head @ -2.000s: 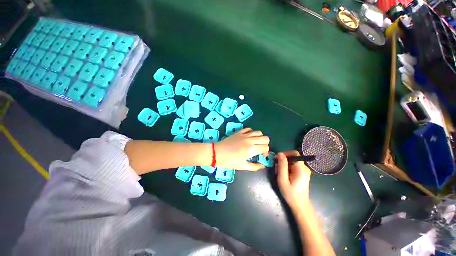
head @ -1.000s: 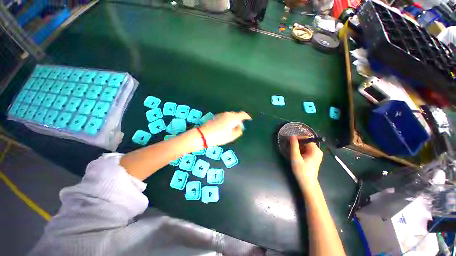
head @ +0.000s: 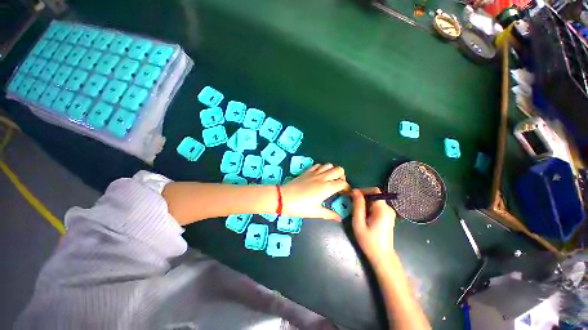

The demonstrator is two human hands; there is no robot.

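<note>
My left hand [head: 316, 192], with a red band at the wrist, holds a turquoise housing [head: 341, 205] at its fingertips. My right hand [head: 374, 216] holds a dark pen-like tool [head: 382, 196] just right of that housing; the tool's dark end points toward the dish. The tool's contact with the housing is too small to tell. The round parts dish [head: 417, 192] with speckled grey contents is just right of my right hand. Loose turquoise housings [head: 252, 166] lie around and partly under my left forearm.
A clear blister tray [head: 149, 138] with rows of turquoise housings is at upper left. Separate housings [head: 409, 129] lie beyond the dish. A slim tool [head: 470, 237] lies right of it. A brown edge [head: 502, 129], blue bin [head: 548, 196] and white carton [head: 512, 303] are at right.
Since one second ago, my left hand has come back beside the right with a housing, and the right hand's tool has left the dish. The camera view has shifted.
</note>
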